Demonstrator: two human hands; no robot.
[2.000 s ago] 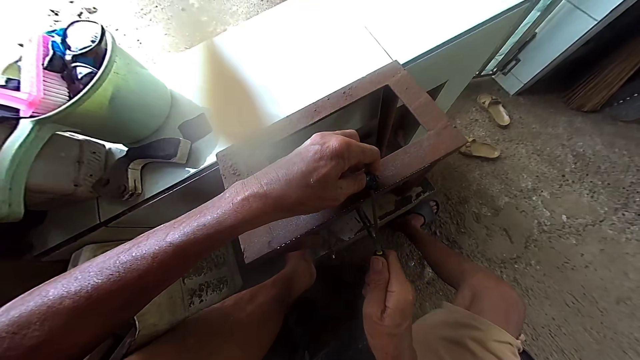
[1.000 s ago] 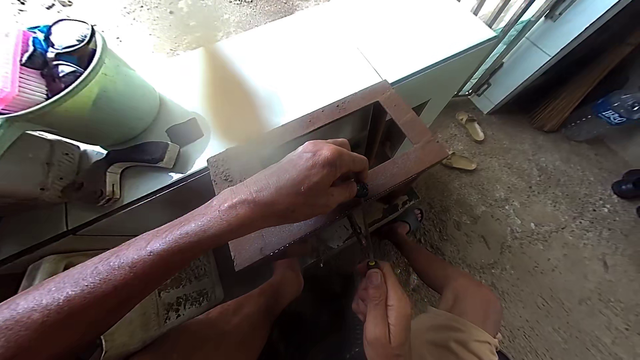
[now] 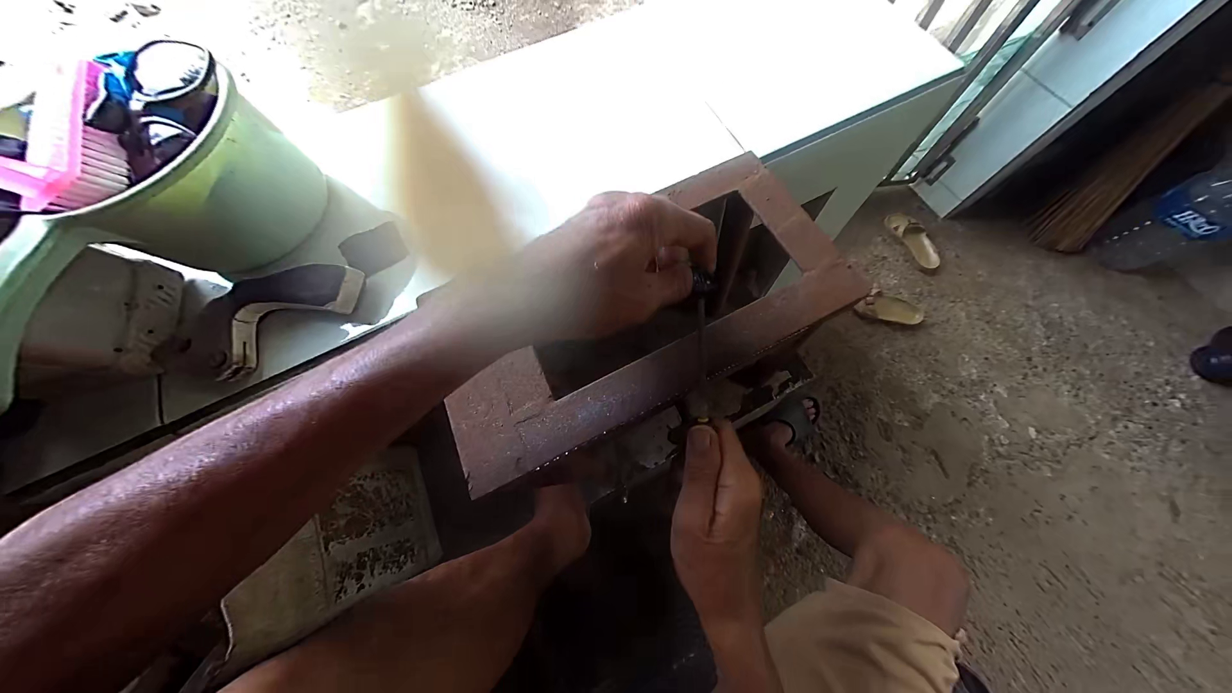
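Observation:
A reddish-brown metal frame (image 3: 626,390) with rectangular openings lies tilted against the white tiled ledge. Over its opening, my left hand (image 3: 645,255) is closed on a small dark handle (image 3: 704,279). From this handle a thin dark rod (image 3: 702,337) runs down across the frame's near bar. Just below that bar, my right hand (image 3: 714,481) pinches a small piece with a yellow part (image 3: 703,420), in line with the rod; whether the two are joined cannot be told. Beneath the frame is a worn metal part (image 3: 751,395), mostly in shadow.
A green bucket (image 3: 260,183) holding a pink brush (image 3: 72,144) and other items stands on the ledge (image 3: 616,106). Beside it lies a curved dark-and-metal piece (image 3: 289,294). Tan sandals (image 3: 912,241), a straw broom (image 3: 1126,173) and a plastic bottle (image 3: 1179,221) are on the right floor.
The left hand has shifted up from the frame's near bar to over the opening, and the thin rod between the hands now shows. The right hand remains below the bar.

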